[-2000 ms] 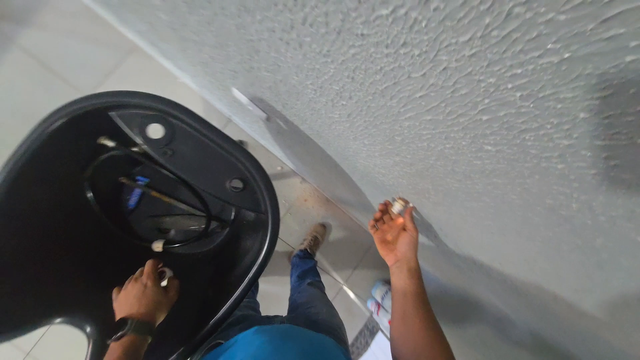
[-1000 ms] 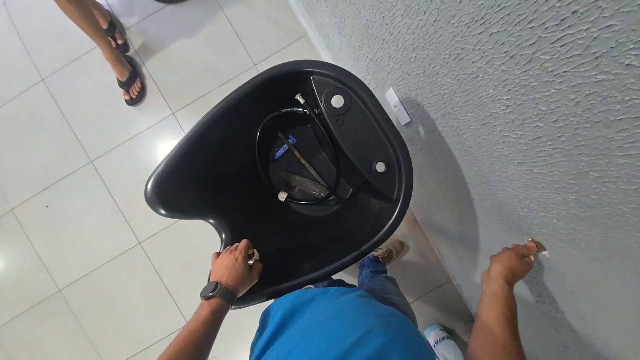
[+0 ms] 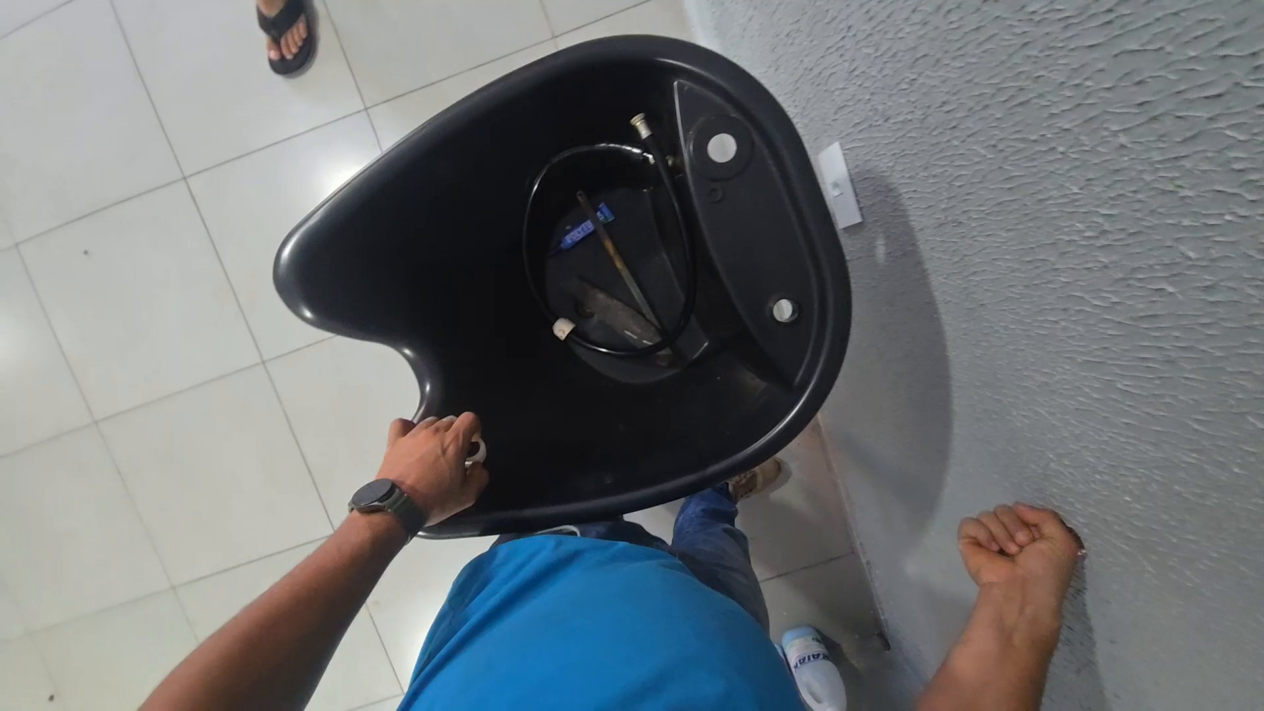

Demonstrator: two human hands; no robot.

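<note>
A black salon wash basin (image 3: 474,415) stands beside the wall. Inside it are a coiled black hose (image 3: 530,247) with metal and white end fittings, a blue-marked packet (image 3: 587,226), a thin rod-like tool (image 3: 617,257) and a dark flat piece (image 3: 620,314). My left hand (image 3: 434,464), a watch on its wrist, rests at the basin's neck cutout with a small white ring-shaped item (image 3: 478,452) in its curled fingers. At the right, my right hand (image 3: 1022,543) is closed against the wall, around a small fitting that is mostly hidden; only a glint shows at its edge.
The textured grey wall (image 3: 1066,296) runs along the right, with a white plate (image 3: 839,185) on it near the basin. A white bottle (image 3: 814,667) stands on the floor by the wall. Another person's sandaled foot (image 3: 287,38) is on the tiles at the top left.
My right hand, which showed a small fitting at its fingertips, has turned over and closed against the wall. The other person's legs are less in view. The view has shifted strongly.
</note>
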